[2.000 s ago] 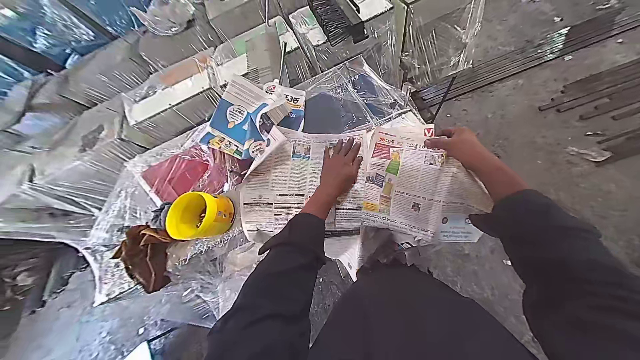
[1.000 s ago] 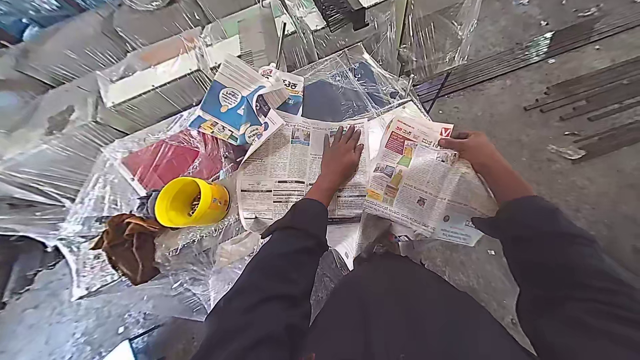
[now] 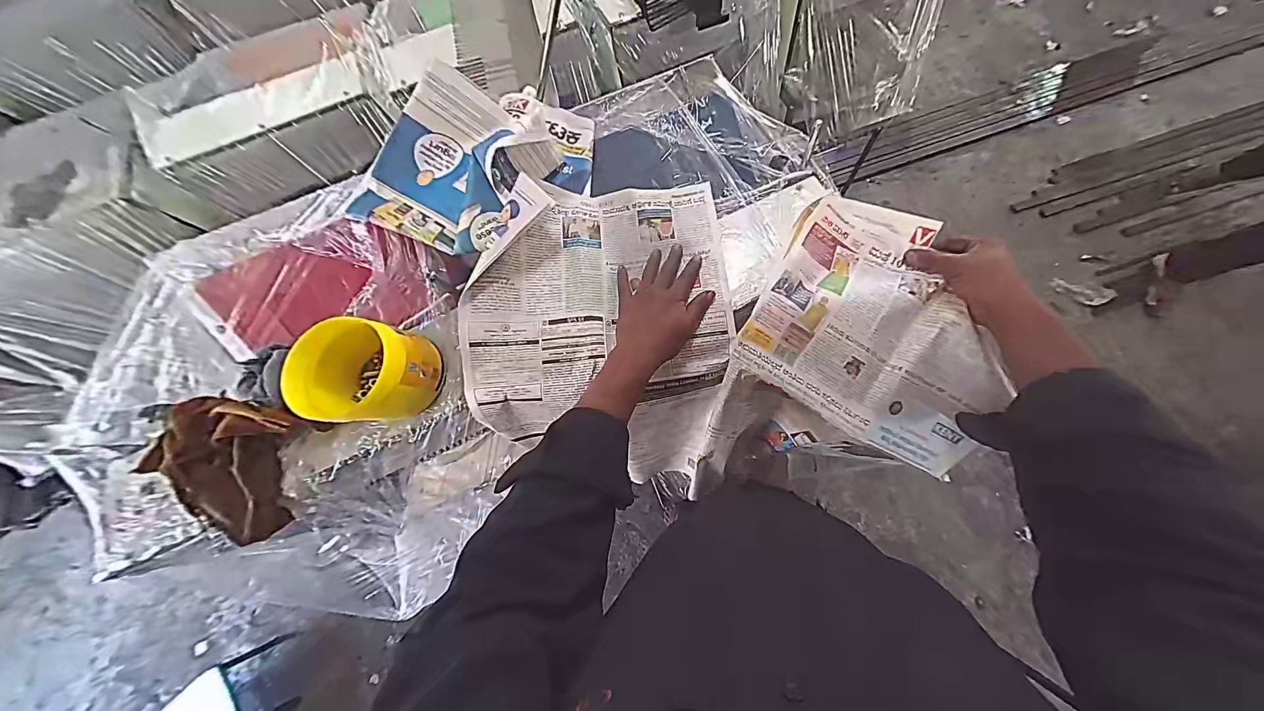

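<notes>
My left hand lies flat with spread fingers on an open newspaper sheet. My right hand pinches the upper right corner of a newspaper part with colour pictures, which is lifted and slanted away from the left sheet. Folded blue and white printed papers lie at the upper left of the newspaper. To the left, a yellow plastic tub lies tilted, with small metal-looking pieces inside. A crumpled brown cloth is beside the tub.
Clear plastic film spreads under and around these things, over a red panel and a dark blue panel. Film-wrapped grey units stand behind. Long metal bars lie on the concrete floor at the right.
The right newspaper part, lying against the left sheet two seconds ago, has come away from it and now slants, held in my right hand. My left hand stays on the left sheet.
</notes>
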